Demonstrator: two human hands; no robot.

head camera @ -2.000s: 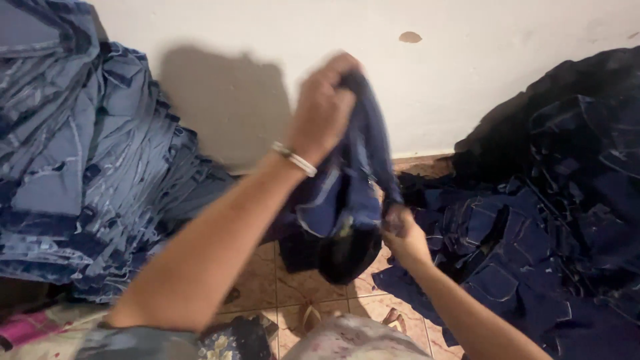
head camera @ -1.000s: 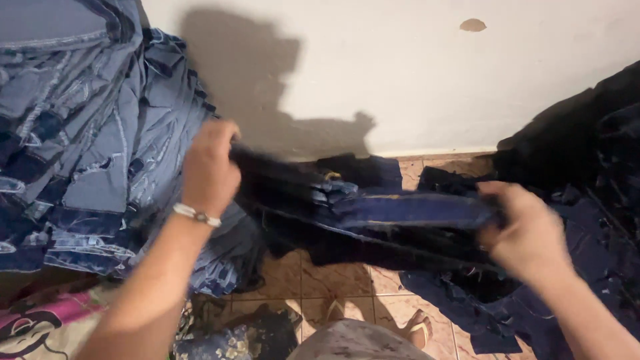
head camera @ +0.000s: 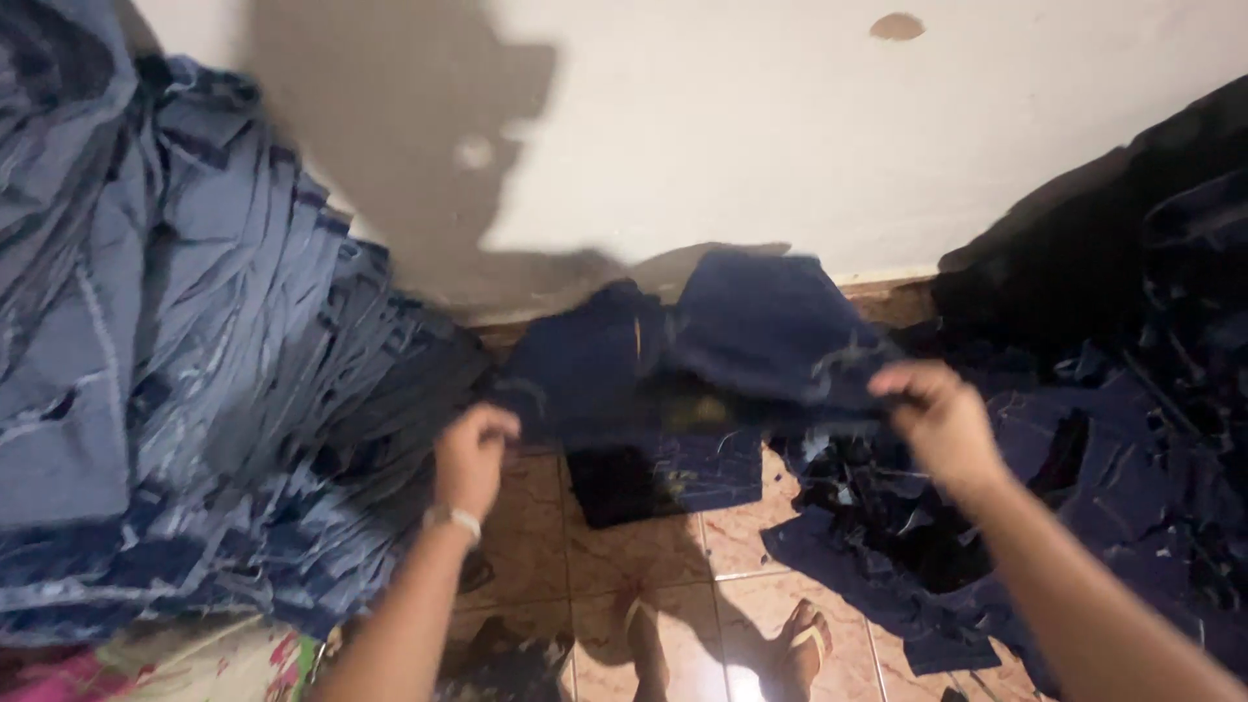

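Note:
A dark blue denim garment (head camera: pixel 770 312), blurred by motion, is spread out in the air between my hands, its two legs extending toward the wall. My left hand (head camera: pixel 473 458), with a pale band at the wrist, grips its left end. The right end is pinched by my right hand (head camera: pixel 941 419). Below the held garment, another piece of dark denim (head camera: pixel 673 478) lies on the tiled floor.
At left stands a tall pile of lighter blue denim (head camera: pixel 234 322); at right is a heap of dark denim (head camera: pixel 1102 487). A white wall (head camera: pixel 721 127) rises ahead. My sandalled feet (head camera: pixel 804 639) stand on tiles. Floral fabric (head camera: pixel 214 663) lies lower left.
Two seconds ago the garment hung bunched between my hands; one second ago it was stretched in a narrow band. Now it is opened wide, with my hands lower and its legs flung toward the wall.

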